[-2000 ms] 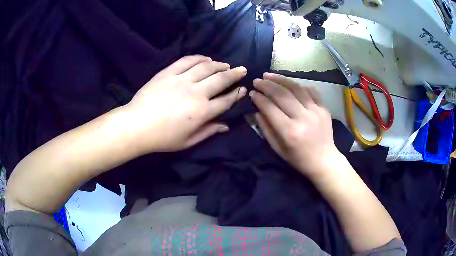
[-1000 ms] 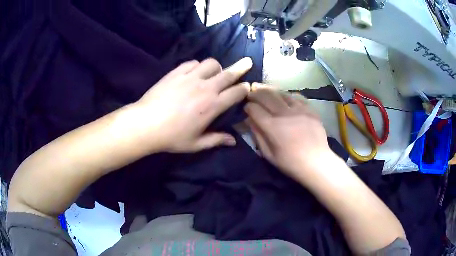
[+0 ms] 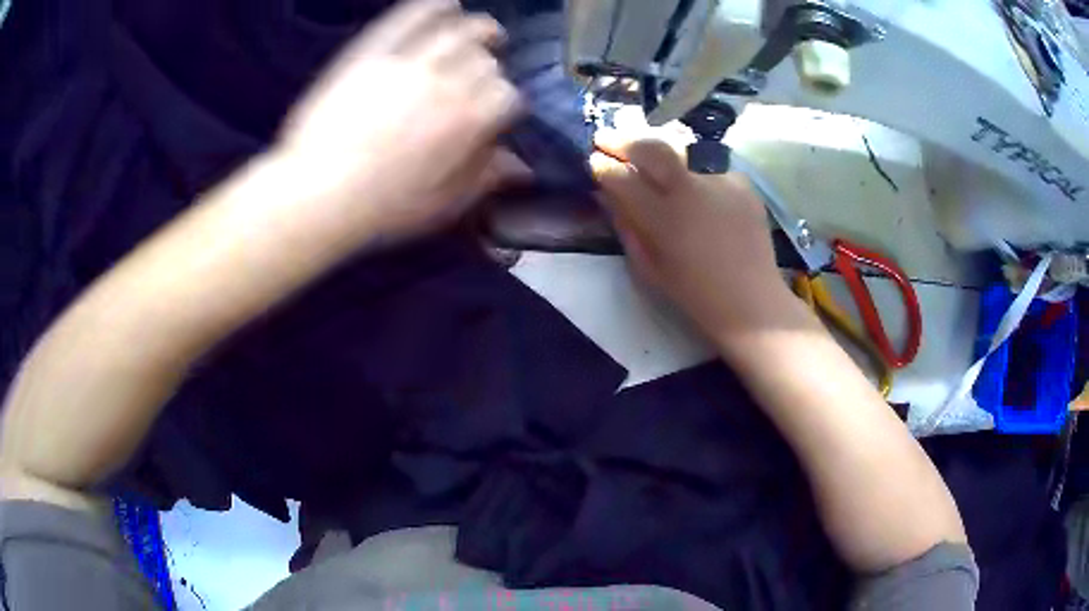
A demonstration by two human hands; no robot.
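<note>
The dark cloth (image 3: 358, 358) spreads over the left and front of the view and runs up under the sewing machine head (image 3: 669, 60). My left hand (image 3: 406, 119), blurred, is closed on a raised part of the cloth left of the presser foot (image 3: 594, 107). My right hand (image 3: 693, 233) is at the cloth's edge just in front of the machine head, its fingers bent and blurred; whether they pinch the cloth does not show. The needle tip cannot be made out.
Scissors with a red handle (image 3: 884, 298) and a yellow-orange handle lie right of my right hand, partly behind it. A blue tray (image 3: 1034, 400) with a white strip (image 3: 1003, 328) beside it is at the right. A blue lattice (image 3: 146, 549) shows at lower left.
My left hand has moved up and left, lifting cloth. My right hand has moved up to the machine head. More of the pale bed shows between them, and the hands are farther apart.
</note>
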